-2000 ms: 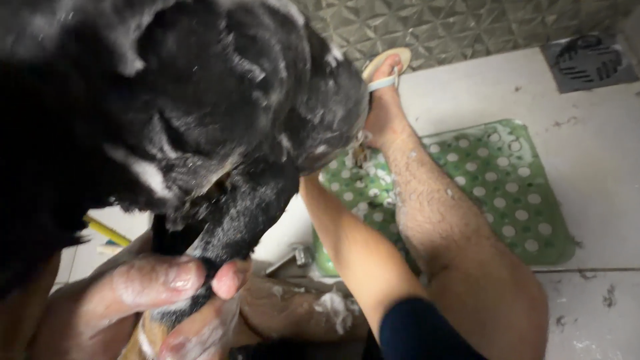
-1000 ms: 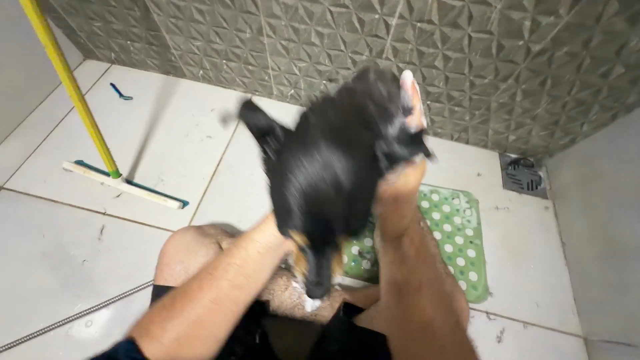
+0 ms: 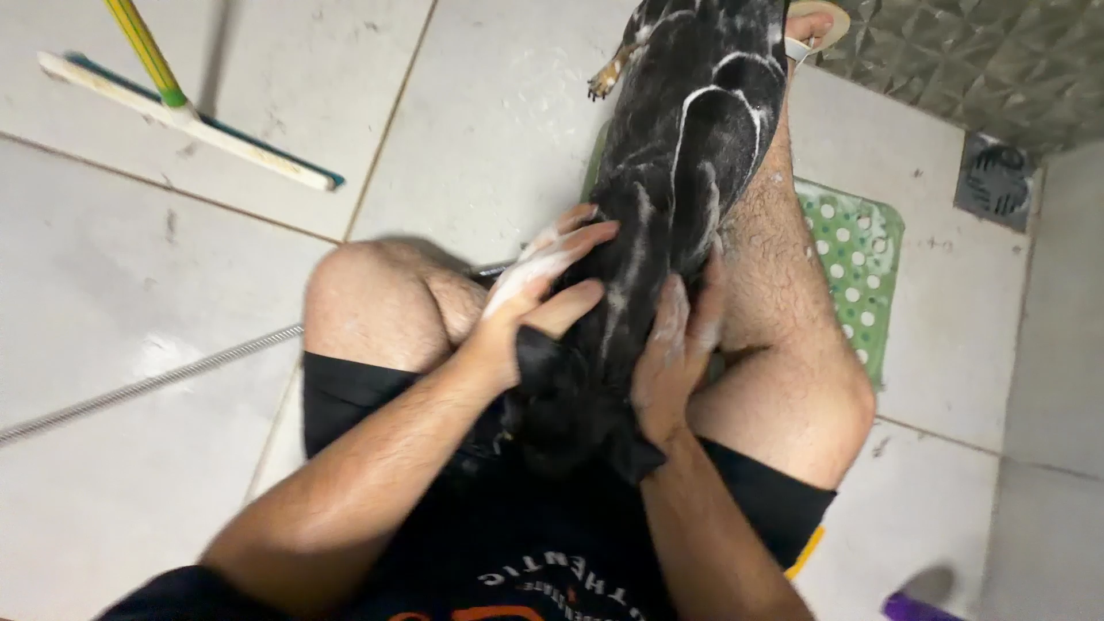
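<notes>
A wet black dog (image 3: pixel 690 112) with streaks of white lather on its back lies lengthwise between my bare legs, its head pointing toward my shirt. One tan paw sticks out at its upper left side. My left hand (image 3: pixel 552 272), covered with foam, rests on the dog's shoulder with fingers spread. On the other side of the neck lies my right hand (image 3: pixel 677 345), also foamy, its fingers against the coat. The dog's ears stand between my forearms, and its face is hidden from above.
A floor squeegee (image 3: pixel 194 125) with a yellow-green handle is at the upper left. A metal shower hose (image 3: pixel 155 379) runs to my knee. Beside my leg lies a green dotted mat (image 3: pixel 849 276). A floor drain (image 3: pixel 996 181) sits near the textured wall; a purple object (image 3: pixel 918 608) is at the bottom right.
The dog, held up between my hands one second ago, is now stretched out away from me with its head near my shirt. Both hands have come to its shoulders and neck.
</notes>
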